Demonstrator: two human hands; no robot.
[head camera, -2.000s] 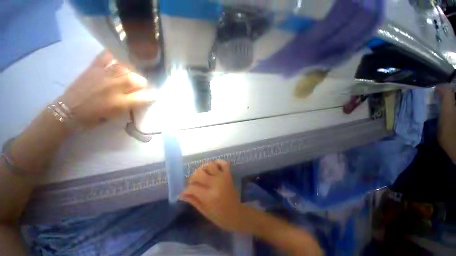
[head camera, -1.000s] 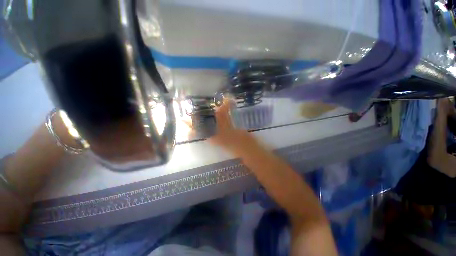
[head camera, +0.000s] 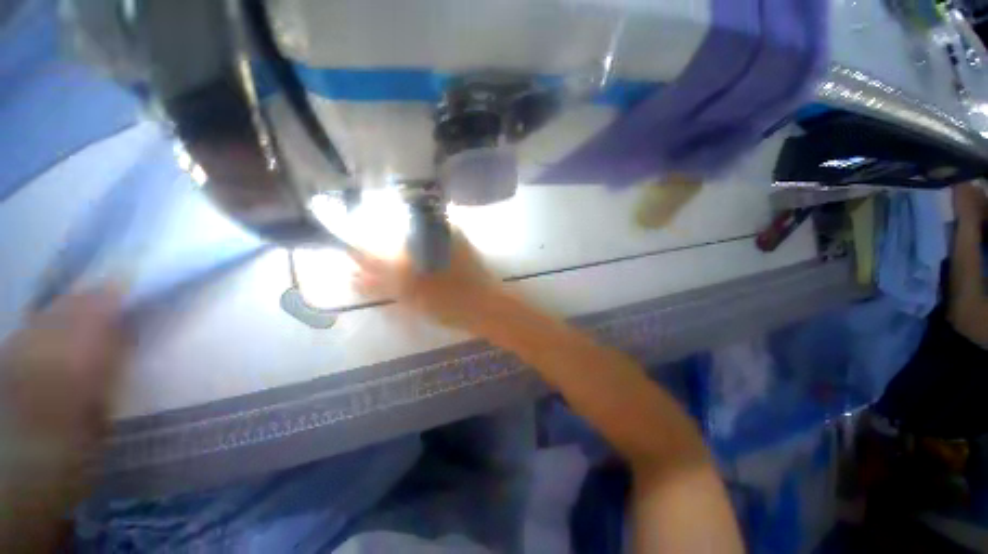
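The white sewing machine head (head camera: 379, 38) with a blue stripe hangs over the white bed, its needle area lost in lamp glare. My right hand (head camera: 444, 287) is at the needle area, its fingertips partly in glare and behind a dark machine part; whether it grips anything is hidden. My left hand (head camera: 70, 357) is at the left, strongly blurred. Light blue fabric (head camera: 179, 243), also blurred, stretches from beside my left hand towards the machine's left end; the grip on it is unclear.
A ruler-marked grey edge (head camera: 325, 406) runs along the table front. Purple cloth (head camera: 693, 97) drapes over the head, with a yellowish item (head camera: 666, 202) below. A red-handled tool (head camera: 775, 231) lies at right. Blue fabric lies in my lap. Another person's arm (head camera: 967, 260) is at far right.
Over two seconds my right hand has risen from the strip at the table edge to the needle. My left hand has moved left and down, away from the needle, and blue fabric now shows beside it.
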